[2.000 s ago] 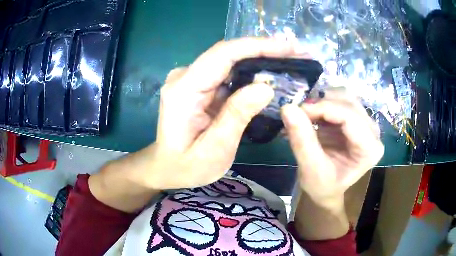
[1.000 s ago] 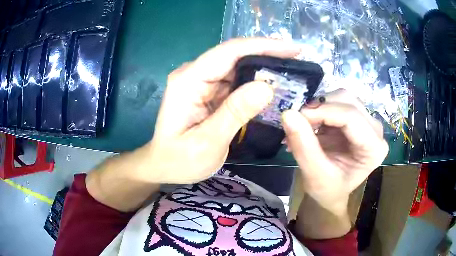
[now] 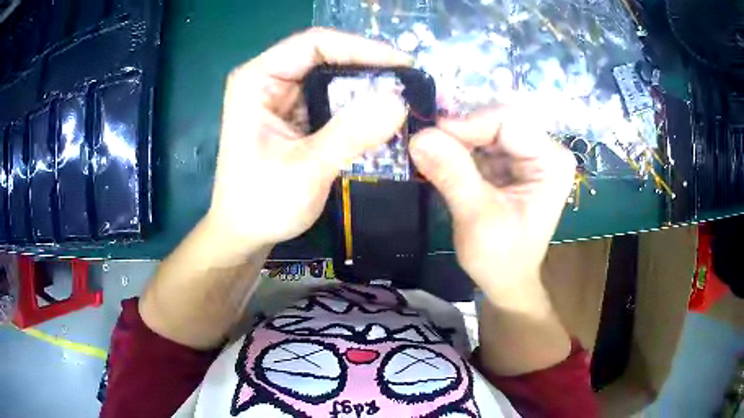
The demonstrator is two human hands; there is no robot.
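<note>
A black phone housing (image 3: 383, 229) is held upright in front of me, its dark empty half towards my body. A silver-white circuit board (image 3: 379, 166) lies in its far half. An orange flex cable (image 3: 347, 220) runs down the left side of the lower half. My left hand (image 3: 277, 155) grips the housing's left side and far edge, with the thumb on the board. My right hand (image 3: 489, 171) is at the housing's right edge, thumb and index finger pinched together there. A thin red wire (image 3: 424, 117) shows between the housing edge and those fingertips.
A shiny heap of board assemblies (image 3: 522, 73) on clear plastic lies beyond and right of my hands, with orange tails at its right edge. A black blister tray (image 3: 81, 163) is at left. More black trays (image 3: 718, 163) are at far right. A red stool (image 3: 57, 290) stands below left.
Both hands and the housing have moved left in the picture. The housing is now straighter, showing its lower half and the orange cable. The red wire at the right edge is now clearer.
</note>
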